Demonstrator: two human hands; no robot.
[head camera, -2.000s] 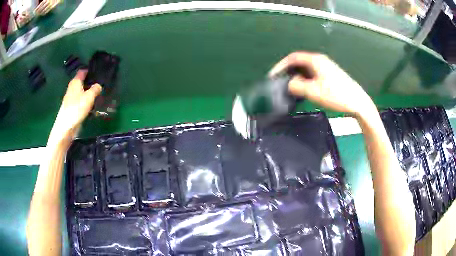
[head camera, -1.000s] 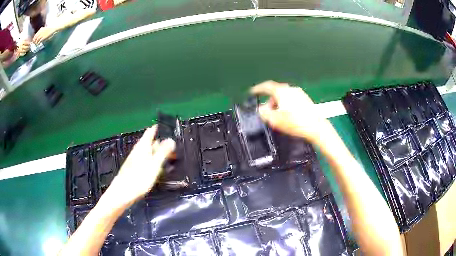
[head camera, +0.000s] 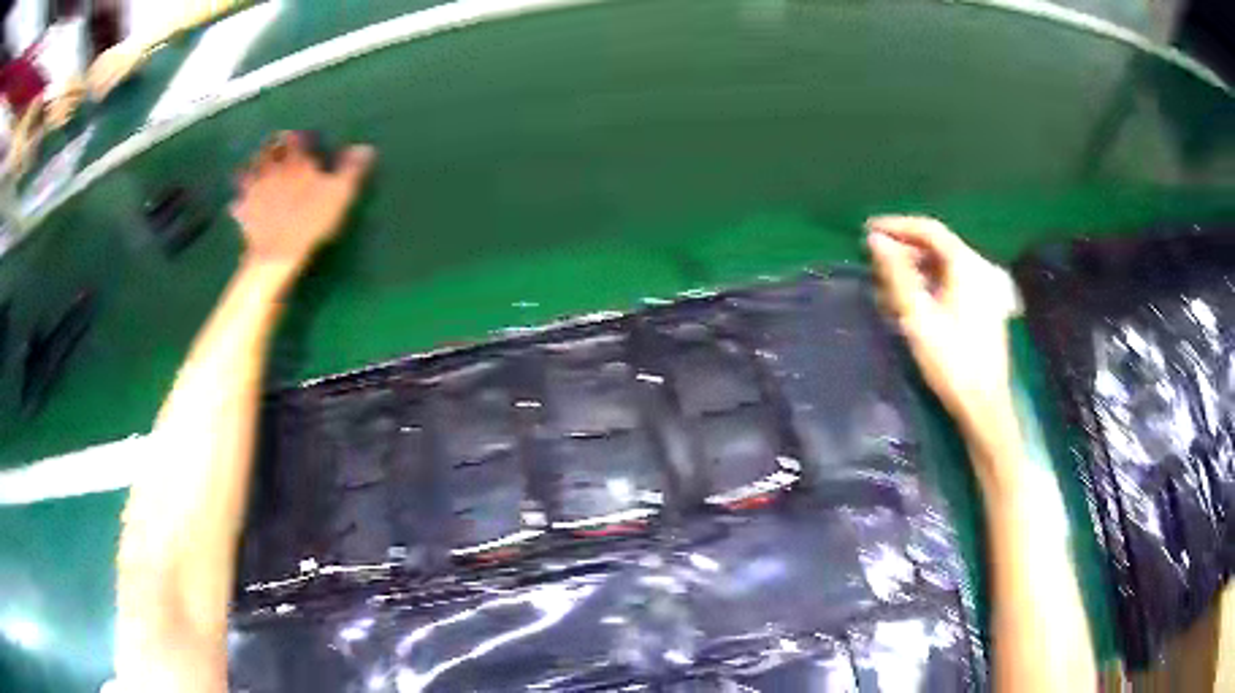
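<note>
A black tray (head camera: 731, 582) lies on the bench in front of me. Several pockets of its back row hold black phone housings (head camera: 603, 454); the pocket area at the row's right end shows no housing outline. My left hand (head camera: 298, 200) is over the belt at the upper left, fingers spread, with a small dark patch behind them; whether it grips a housing is hidden by the hand and blur. My right hand (head camera: 948, 291) is above the tray's back right corner, thumb and fingertips together, with nothing seen in it.
Loose black housings (head camera: 172, 219) lie on the green belt (head camera: 582, 149) at the left. A second black tray (head camera: 1165, 406) is at the right, with a brown carton edge (head camera: 1192, 657) below it. Another person's arm (head camera: 129, 57) shows at the upper left, beyond the pale rail.
Both hands have left the housings they held over the tray. My left hand has moved up and left to the belt, my right hand to the right. More housings now sit in the back row.
</note>
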